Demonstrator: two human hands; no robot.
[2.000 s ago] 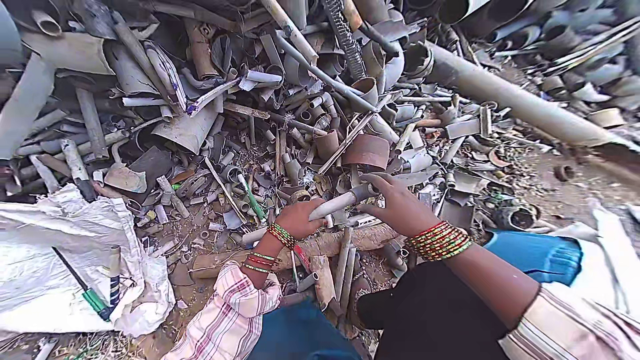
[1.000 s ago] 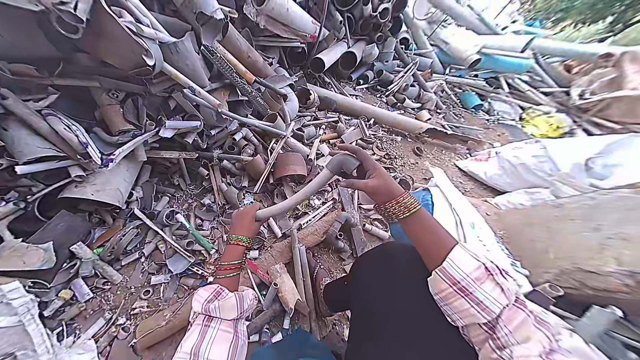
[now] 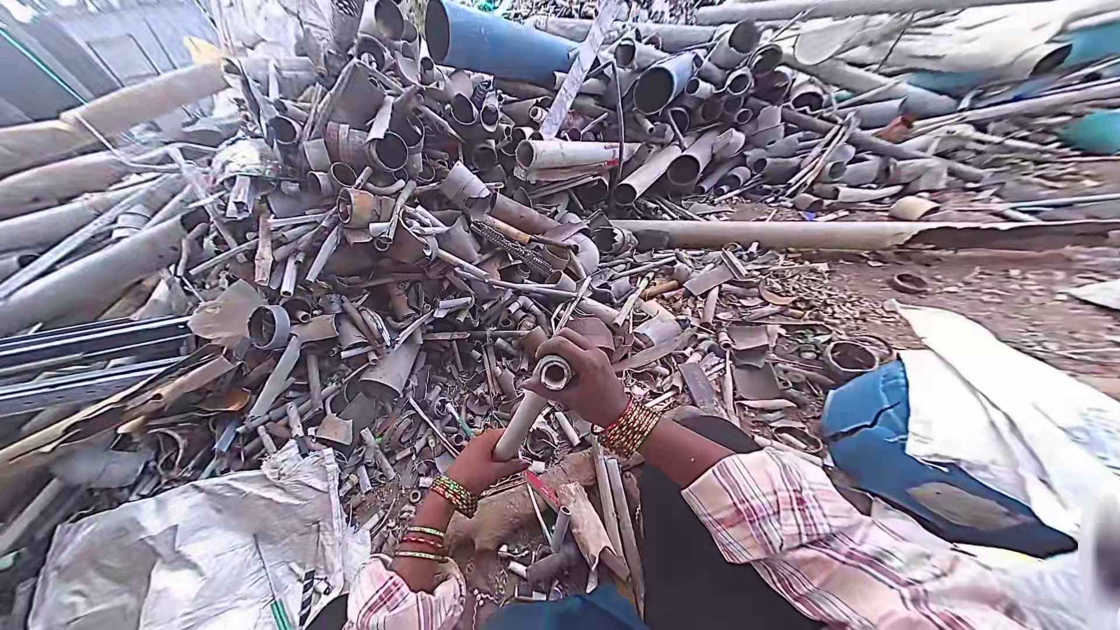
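Note:
A grey plastic pipe with an elbow fitting [image 3: 523, 422] is held between both hands in front of me. My left hand [image 3: 479, 462] is closed around its lower, straight end. At the upper end my right hand [image 3: 584, 378] grips the elbow, whose round open mouth points toward the camera. Below the hands lie a thick brown piece like a log or pipe [image 3: 490, 525], a split piece of pipe [image 3: 588, 523] and long thin lengths beside it. Something red [image 3: 542, 490] shows just right of my left hand.
A large heap of scrap pipes [image 3: 385, 166] rises ahead. One long pipe [image 3: 770, 234] lies across the ground at right. A white woven sack [image 3: 192, 551] is at lower left, with a green-handled tool [image 3: 280, 612] on it. Blue plastic [image 3: 875, 437] and white sheeting [image 3: 1006, 411] lie at right.
The pipe lay across between my hands a second ago; now its elbow mouth faces the camera. Both hands still hold it. The view has swung widely.

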